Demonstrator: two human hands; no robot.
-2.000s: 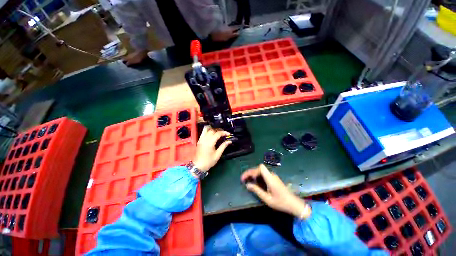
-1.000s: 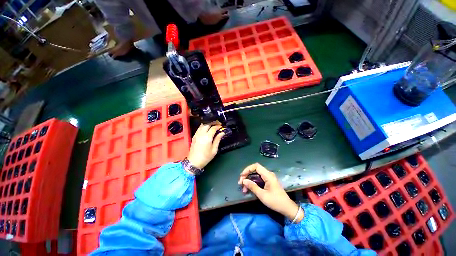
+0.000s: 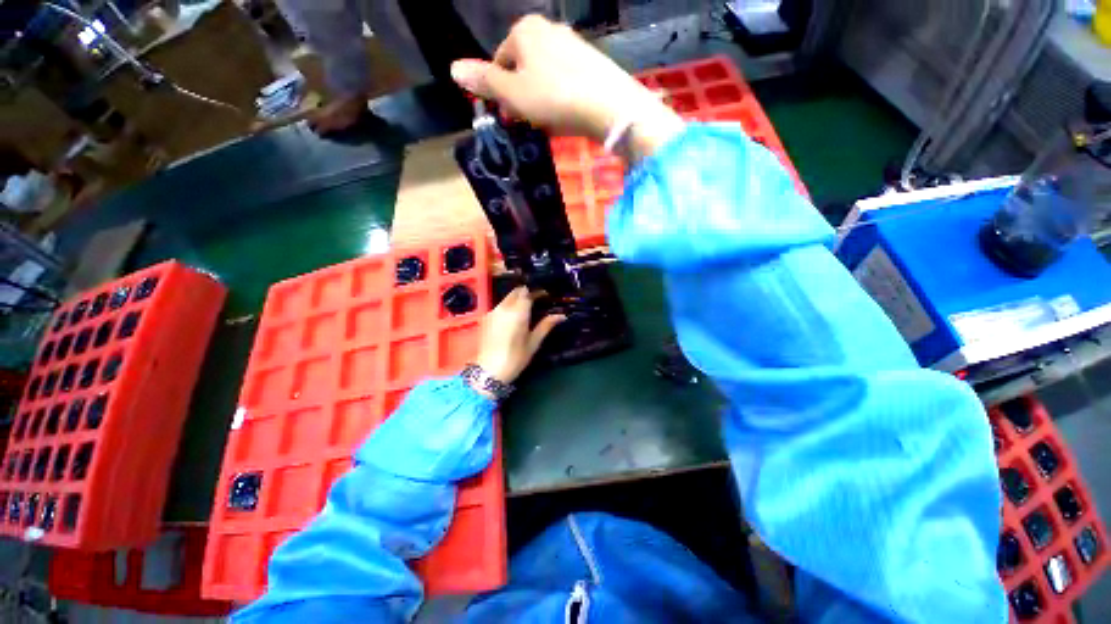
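Observation:
The black toggle press fixture (image 3: 518,201) stands upright on its black base at the centre of the bench. My right hand (image 3: 548,79) is closed around the lever top, hiding the red grip. My left hand (image 3: 514,335) rests at the left of the fixture base, thumb and fingers at the working spot; whether it holds a unit is hidden. A black unit (image 3: 676,366) lies on the green bench beside my right sleeve. The near red parts tray (image 3: 311,402) holds a few black units at its top right and one at lower left.
A stack of filled red trays (image 3: 183,390) stands far left. A far red tray (image 3: 755,116) is partly behind my right arm. The blue machine (image 3: 975,280) with a clear jar (image 3: 1029,232) is at right. Another filled tray (image 3: 1045,500) is below it. A person's hand (image 3: 339,116) is opposite.
My right hand has left the near bench edge and risen to the lever top, and the dark unit it held is no longer visible. My left hand has stayed at the fixture base.

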